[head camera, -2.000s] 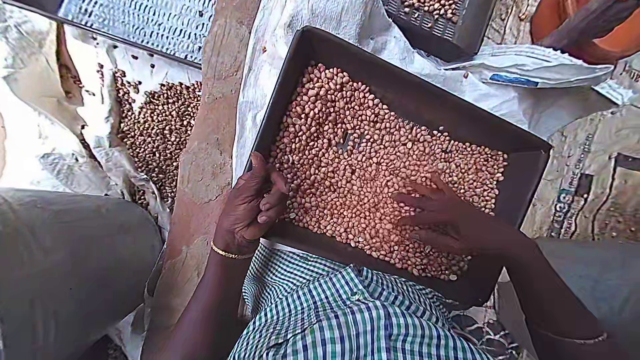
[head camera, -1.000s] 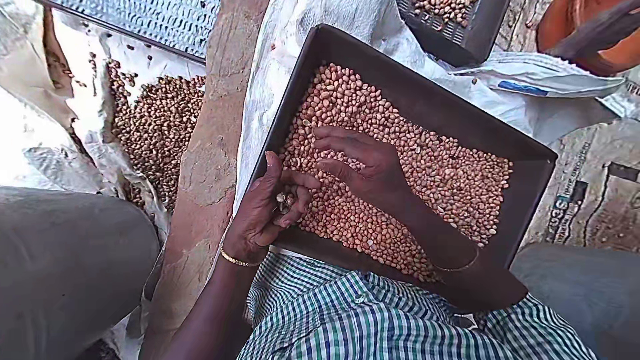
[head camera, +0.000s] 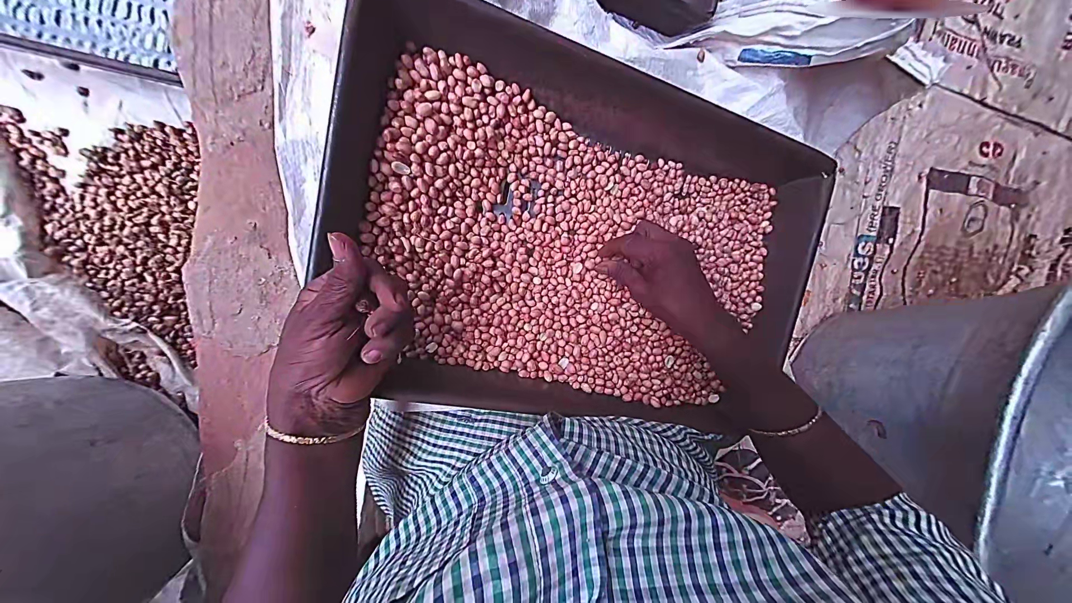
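Note:
A dark rectangular tray (head camera: 578, 79) lies tilted across my lap, its bottom covered with shelled peanuts (head camera: 502, 276). My left hand (head camera: 343, 327) is at the tray's left edge, its fingers curled over a few small pieces in the palm, too small to name surely. Over the right part of the peanuts is my right hand (head camera: 662, 268), thumb and fingertips close together at the surface; whether a peanut is between them cannot be told. A small patch of the tray's bottom shows through near the middle.
A heap of darker nuts or seeds (head camera: 134, 226) lies on sheeting at the left, below a textured metal tray (head camera: 92, 29). A stone ledge (head camera: 234, 251) runs between heap and tray. Large grey rounded objects stand at lower left (head camera: 84, 486) and right (head camera: 921, 402). White sacks (head camera: 804, 33) lie beyond.
My right hand has moved right across the peanuts, away from my left hand, where it was a second ago. My left hand remains at the tray's left edge.

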